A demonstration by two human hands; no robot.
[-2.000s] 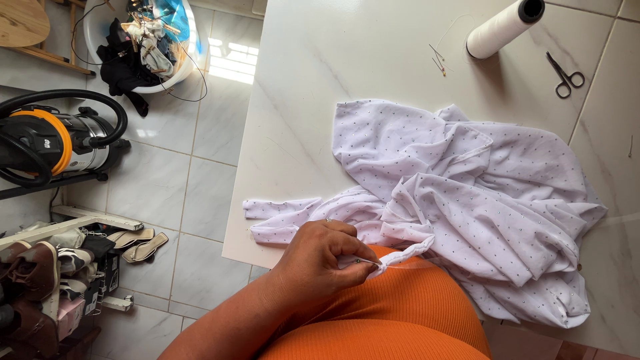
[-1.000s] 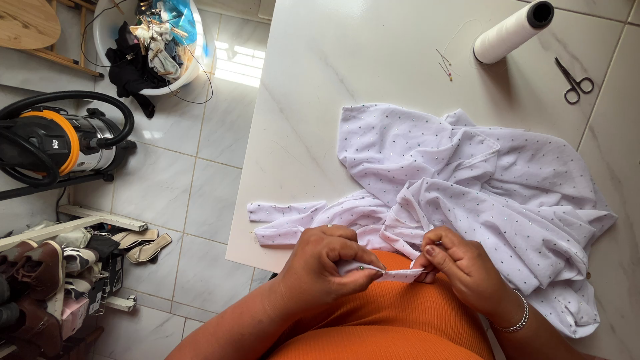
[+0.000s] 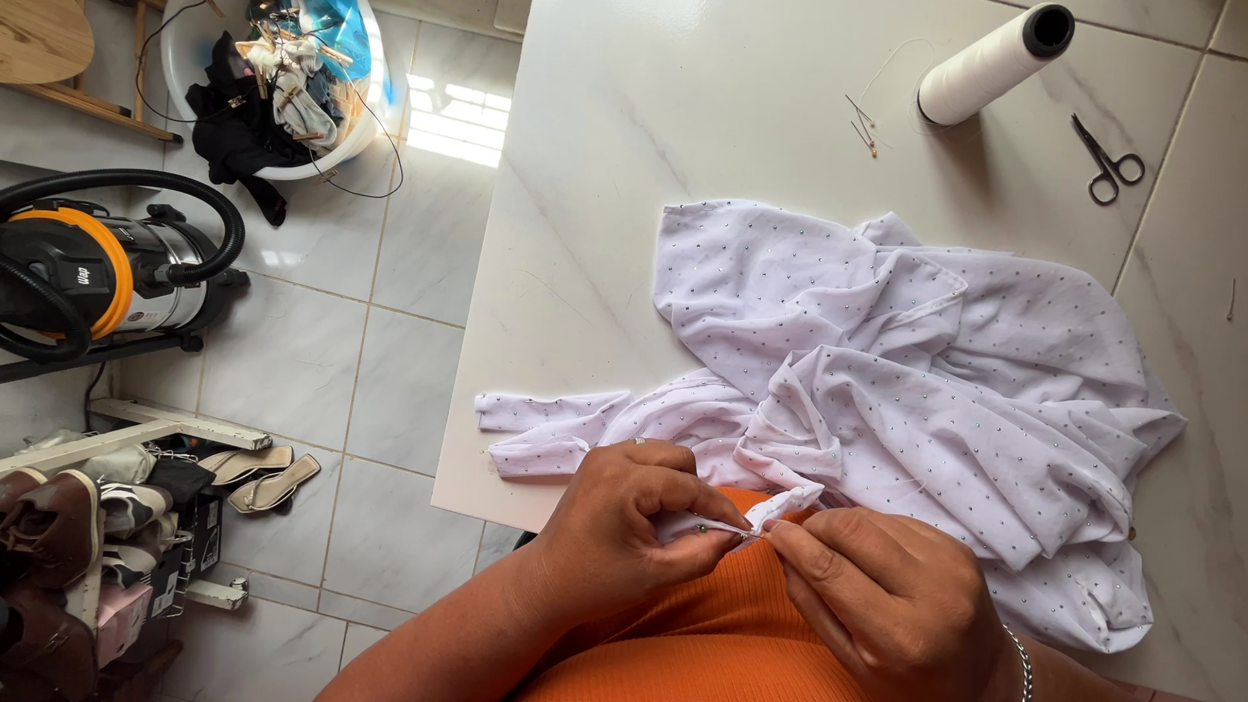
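White fabric dotted with small shiny studs (image 3: pixel 907 380) lies crumpled on the pale marble-look table (image 3: pixel 585 244), with a narrow strip of it drawn over my lap. My left hand (image 3: pixel 643 517) pinches that strip between thumb and forefinger, a green-headed pin (image 3: pixel 702 528) showing beside the fingertips. Close by on the right, my right hand (image 3: pixel 887 585) has thumb and fingertips closed at the strip's edge, almost touching the left fingertips. Whether it grips a needle, thread or only cloth cannot be made out.
A cone of white thread (image 3: pixel 985 73), small scissors (image 3: pixel 1106 164) and a few pins (image 3: pixel 863 127) rest on the table's far side. On the floor at left are a tub of laundry (image 3: pixel 366 127), a vacuum cleaner (image 3: pixel 107 273) and a shoe rack (image 3: pixel 185 424).
Two seconds ago only my left hand was in view, holding the strip. My right hand came in from the right by one second ago and remains at the strip, its fingertips now closer to the left ones.
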